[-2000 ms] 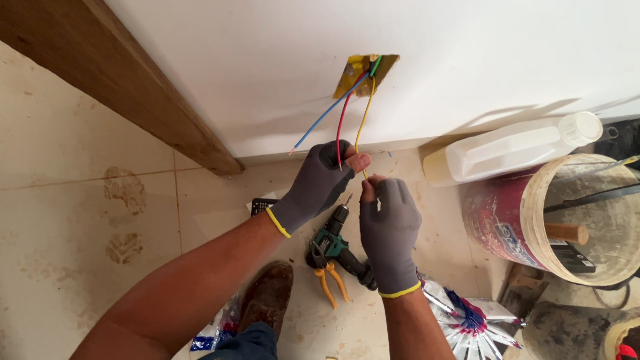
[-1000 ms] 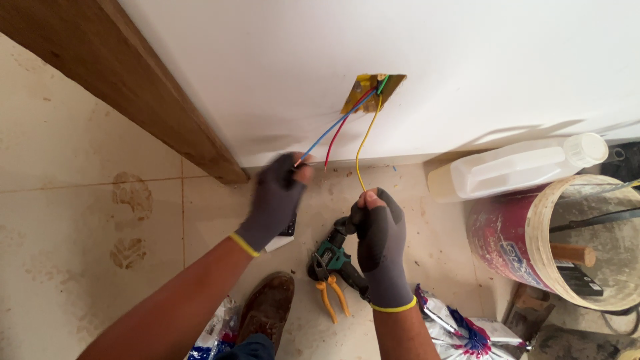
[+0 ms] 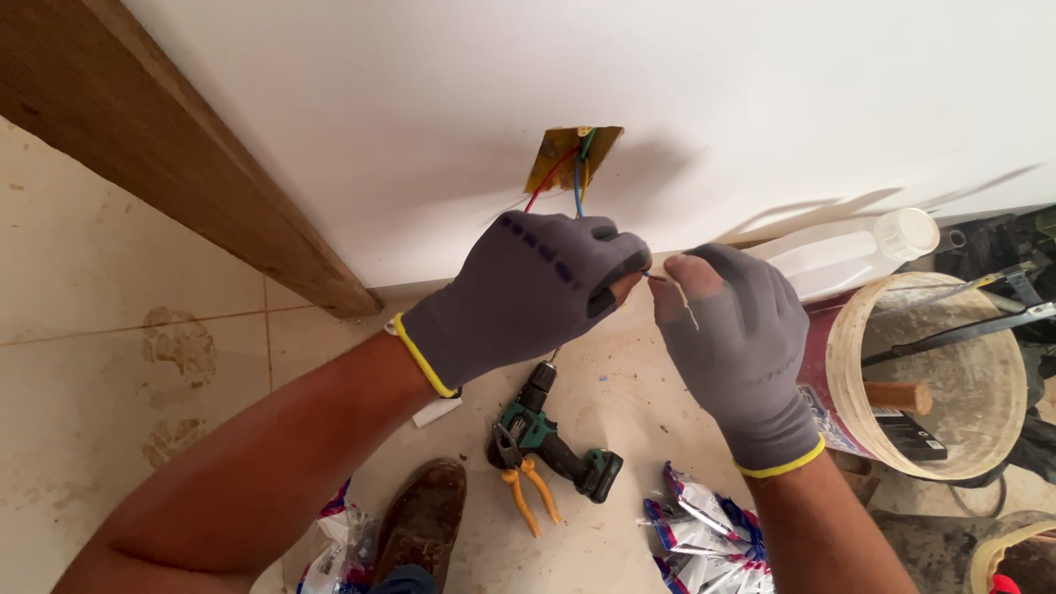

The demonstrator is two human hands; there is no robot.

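Observation:
Red (image 3: 540,183), blue (image 3: 578,188) and yellow (image 3: 586,177) wires run out of a yellow electrical wall box (image 3: 549,161), where a green wire (image 3: 589,143) also shows. My left hand (image 3: 544,285), in a grey glove with bare fingertips, pinches the blue wire near its end, just below the box. My right hand (image 3: 734,330), gloved alike, has thumb and finger closed at the wire's stripped tip, close to the left fingertips. A thin pale strand (image 3: 686,305) hangs by the right fingers. The lower parts of the red and yellow wires are hidden behind my left hand.
On the tiled floor lie a cordless drill (image 3: 536,429), orange-handled pliers (image 3: 525,487) and plastic packaging (image 3: 709,528), near a brown shoe (image 3: 422,520). A plastic jug (image 3: 833,247) and a bucket of tools (image 3: 841,371) stand at right. A wooden post (image 3: 181,157) slants at left.
My right hand has left the yellow wire and moved up beside my left hand. My left hand has moved right, with the blue wire's end now between the hands.

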